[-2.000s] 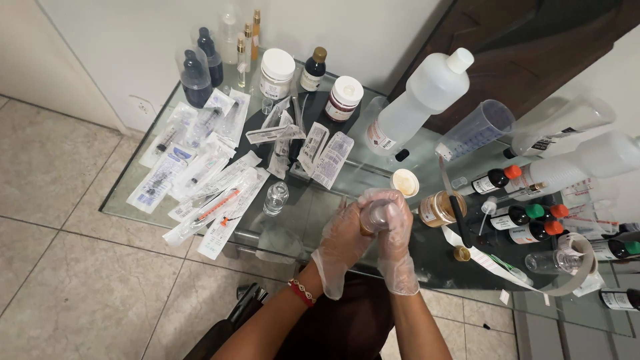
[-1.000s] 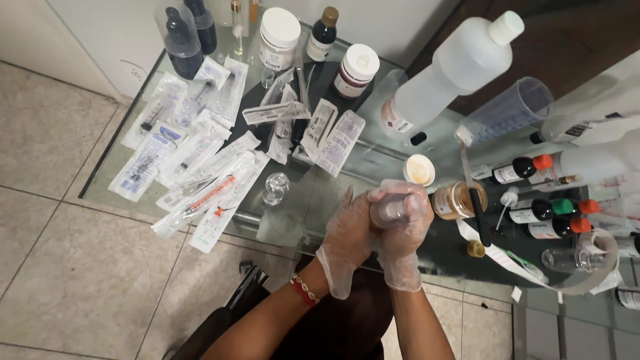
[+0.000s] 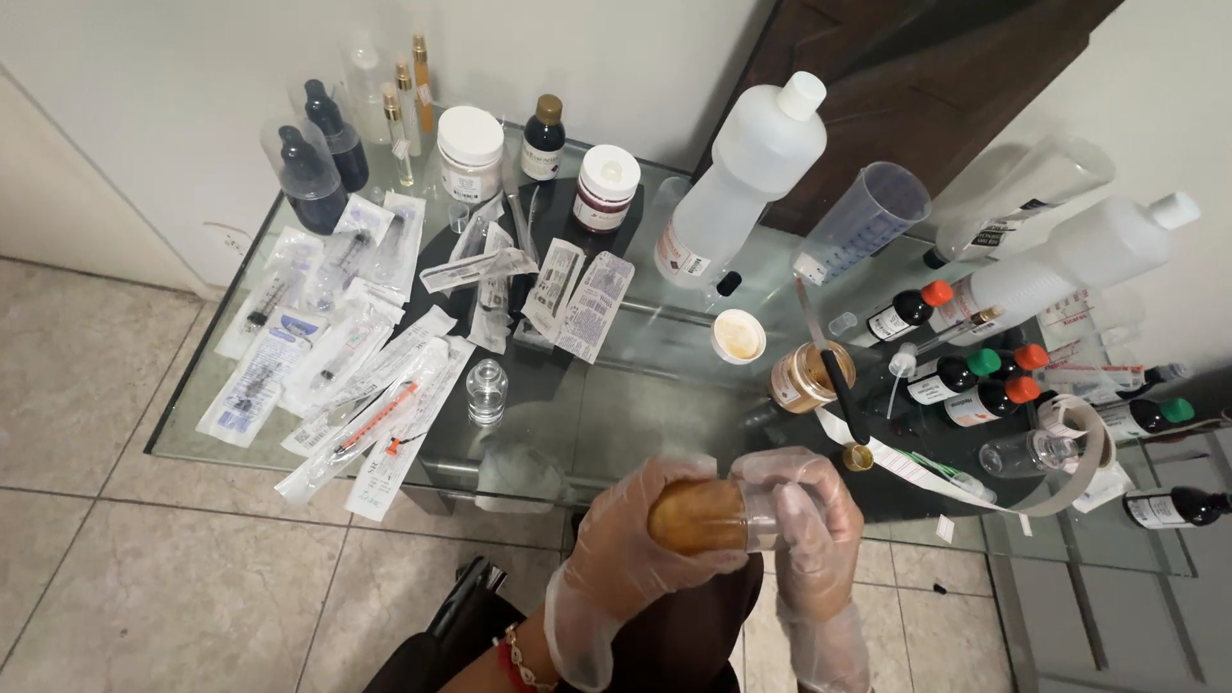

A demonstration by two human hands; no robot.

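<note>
Both of my hands wear clear disposable gloves and are close together just off the glass table's front edge. My left hand (image 3: pixel 640 539) is wrapped around the body of a clear container (image 3: pixel 701 518) coated inside with amber-brown stuff, lying sideways. My right hand (image 3: pixel 813 525) grips its clear, narrower right end. Beyond them stands an open jar of amber powder (image 3: pixel 807 377) with a black-handled spatula (image 3: pixel 843 397) across its mouth. Its white lid (image 3: pixel 738 337) lies inside up to the left. A small clear glass bottle (image 3: pixel 487 392) stands further left.
Wrapped syringes (image 3: pixel 356 337) cover the table's left side. Two white-lidded jars (image 3: pixel 471 149) and a tall plastic bottle (image 3: pixel 741 183) stand at the back, near a measuring cup (image 3: pixel 861 221). Dark bottles with red and green caps (image 3: pixel 948 375) and a curled white strip (image 3: pixel 1088 452) are at the right.
The container was mostly hidden in my closed hands, with one end facing up. Now it lies sideways between them, its amber-brown body showing.
</note>
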